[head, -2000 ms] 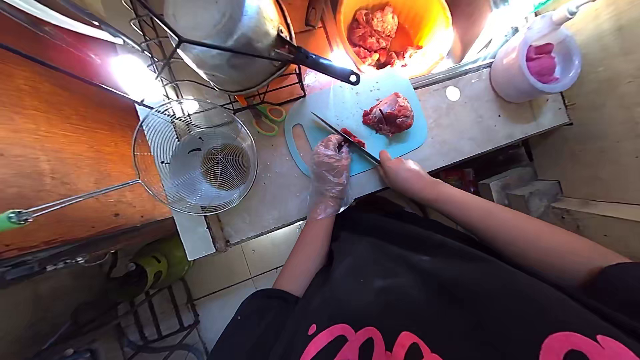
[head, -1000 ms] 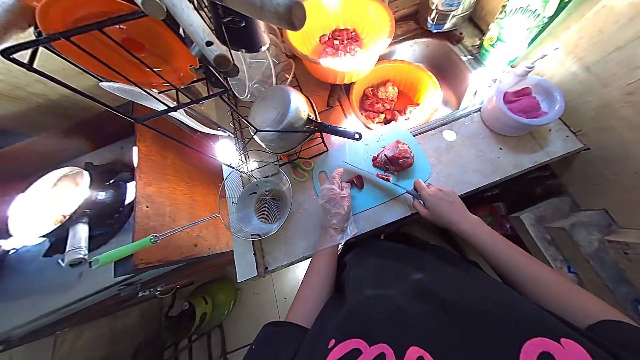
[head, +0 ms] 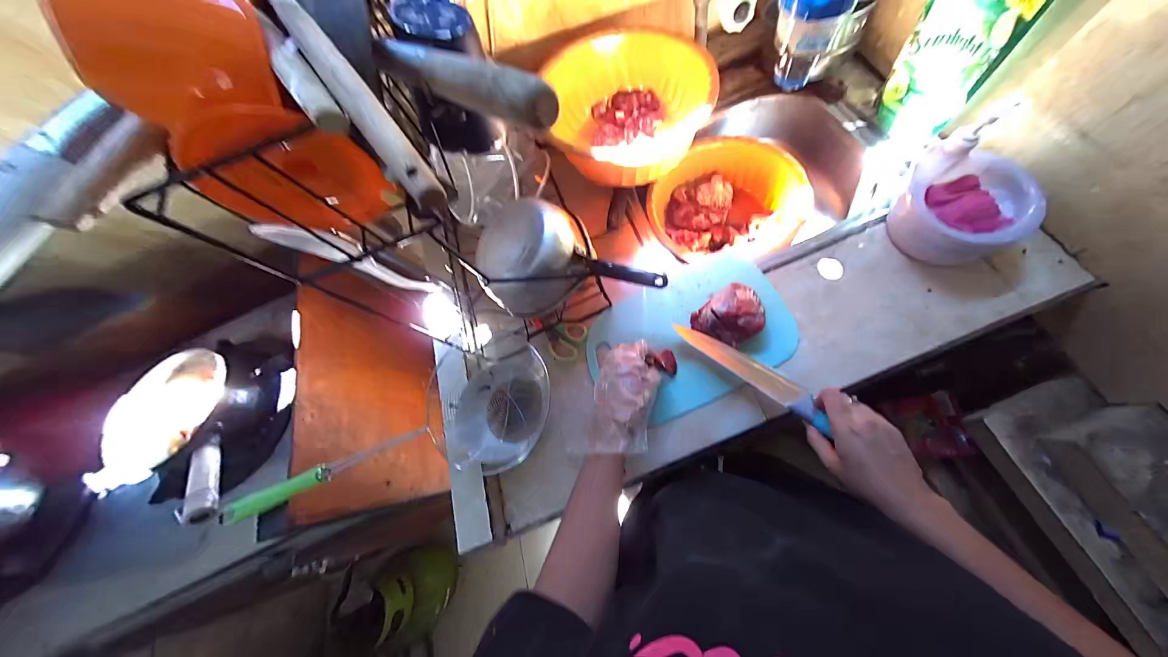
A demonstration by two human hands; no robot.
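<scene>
My left hand [head: 625, 388], in a clear plastic glove, is closed around small pieces of red meat [head: 664, 362] at the left part of a light-blue cutting board [head: 698, 388]. My right hand [head: 862, 447] is bare and grips the blue handle of a kitchen knife [head: 744, 367]. The blade points up and left over the board, just below a large chunk of raw meat [head: 730, 315]. Beyond the board, an orange bowl [head: 798, 196] holds meat pieces. Farther back, a second orange bowl [head: 566, 78] contains small meat cubes.
A mesh strainer [head: 538, 411] with a green handle and scissors [head: 568, 339] lie left of the board. A saucepan [head: 529, 255] sits by the black wire rack [head: 301, 292]. Behind are a metal sink [head: 835, 146] and dish-soap pack [head: 949, 59]. A white tub [head: 922, 228] stands right.
The knife has moved off the spot beside my left hand, toward the right, and my right hand has drawn back toward me. The view has shifted and takes in more on the left.
</scene>
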